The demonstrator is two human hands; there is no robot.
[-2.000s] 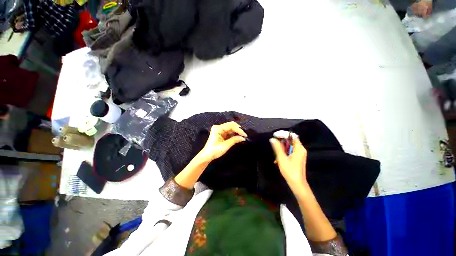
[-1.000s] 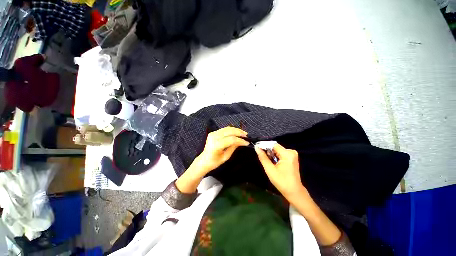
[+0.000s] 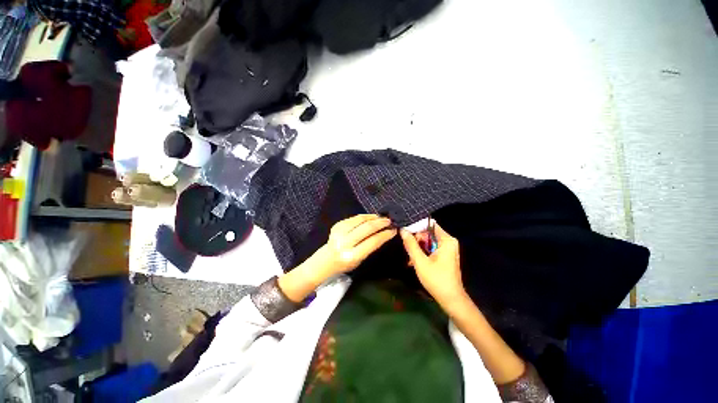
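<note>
A large dark garment (image 3: 449, 179), finely checked on one face and plain black on the other, lies over the table edge under both hands. My left hand (image 3: 358, 240) pinches the cloth edge beside a dark round button (image 3: 391, 212). My right hand (image 3: 438, 260) is close by at its right, fingertips together at the cloth edge, with a white patch at the fingers. Small snips (image 3: 427, 239) with red and blue parts sit in the right palm. A needle or thread cannot be made out.
Left of the garment are a round black tray (image 3: 197, 234), a clear plastic bag (image 3: 240, 161), a black-lidded bottle (image 3: 189, 148), tan cones (image 3: 146, 194) and a phone (image 3: 174, 249). Dark garments (image 3: 244, 79) lie heaped beyond on the white table (image 3: 519, 94).
My right hand has come in from the right to the left fingertips. The cloth edge is turned back, showing more checked face and the dark button. The view has shifted.
</note>
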